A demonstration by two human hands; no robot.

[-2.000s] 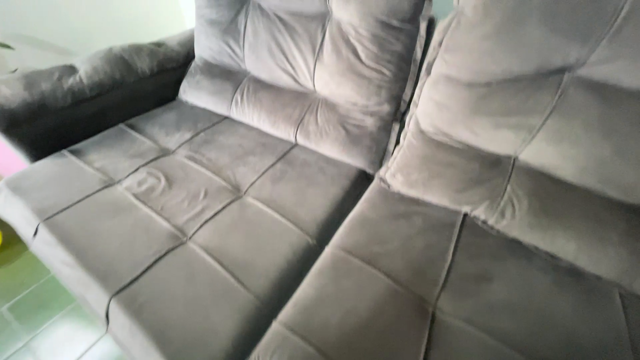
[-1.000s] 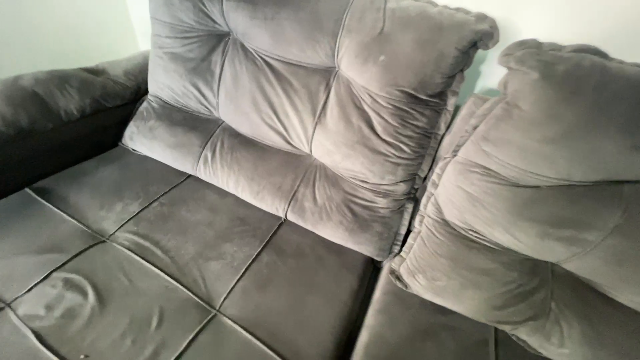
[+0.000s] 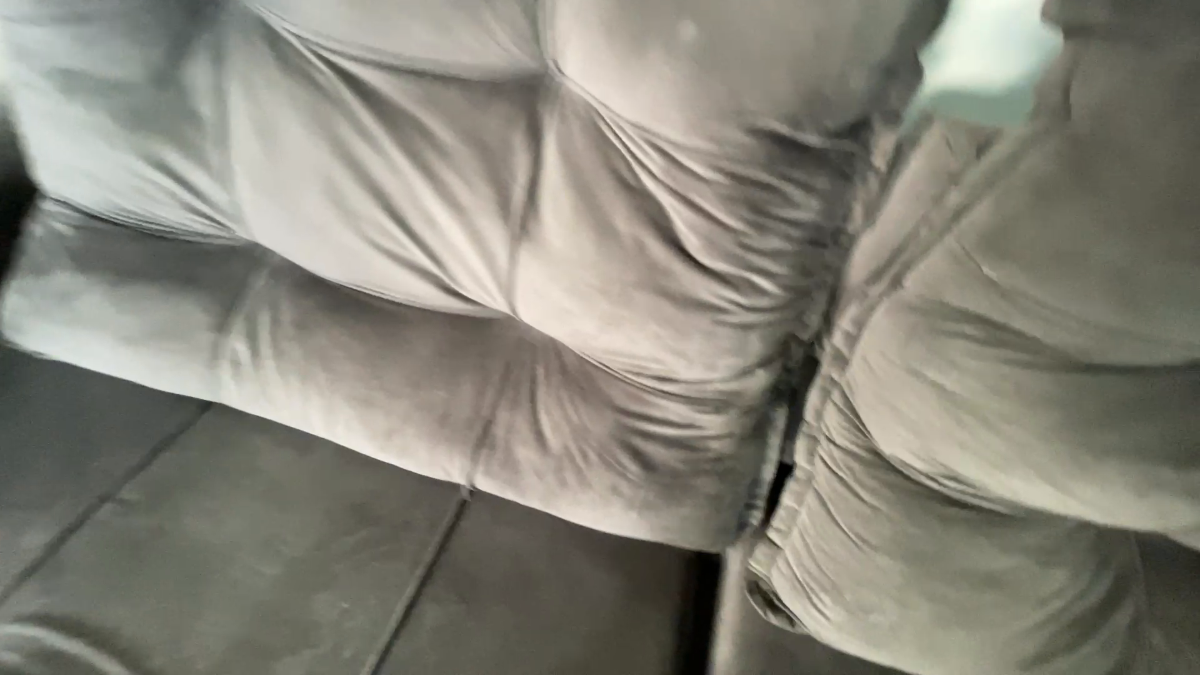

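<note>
Neither my left hand nor my right hand shows in the head view. A tufted grey back cushion (image 3: 394,197) of a sofa, in velvet-like fabric, fills the upper left and middle. Its lower edge rests along a darker seat cushion (image 3: 272,525) with stitched seams. On the right stands a second back cushion (image 3: 1012,412), with gathered, piped edges. The two back cushions meet closely around a narrow dark gap. The picture is somewhat blurred.
Between the seat sections runs a dark gap (image 3: 698,609), lower right of the middle. A pale wall (image 3: 989,56) shows between the tops of the back cushions. Something dark, perhaps the armrest, lies at the left edge.
The view has moved in closer to the back cushions. The armrest and floor tiles seen at the left two seconds ago have largely left the picture.
</note>
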